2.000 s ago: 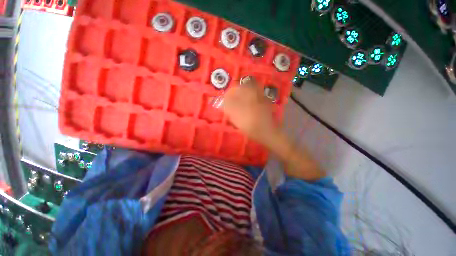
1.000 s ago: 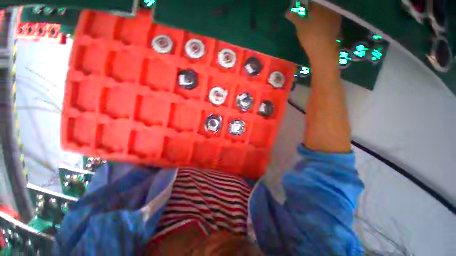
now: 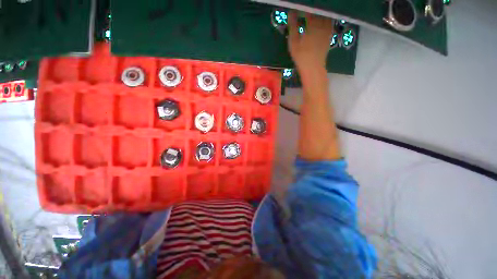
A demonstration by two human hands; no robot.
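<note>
A red compartment tray [image 3: 131,181] is tilted in front of my body. Several round watch bodies [image 3: 205,121] lie in its pockets, most with silver or dark backs up. My right hand [image 3: 310,43] is over the green-matted shelf [image 3: 191,27], among watches with glowing cyan-green faces. A glowing watch [image 3: 280,18] lies just left of it. Another cyan glow shows at my fingers; whether they grip that watch cannot be told. My left hand is not visible; the left sleeve [image 3: 103,240] runs down to the tray's lower edge.
A higher shelf edge at top right bears dark-faced watches [image 3: 400,13]. A black cable [image 3: 414,144] runs along the pale surface at right. Another red tray [image 3: 13,91] with watches is at far left. More green shelf tiers [image 3: 68,243] are at lower left.
One more watch is in the tray's third row than a second ago. My right hand is again at the shelf, and the tray appears lower and further left in view.
</note>
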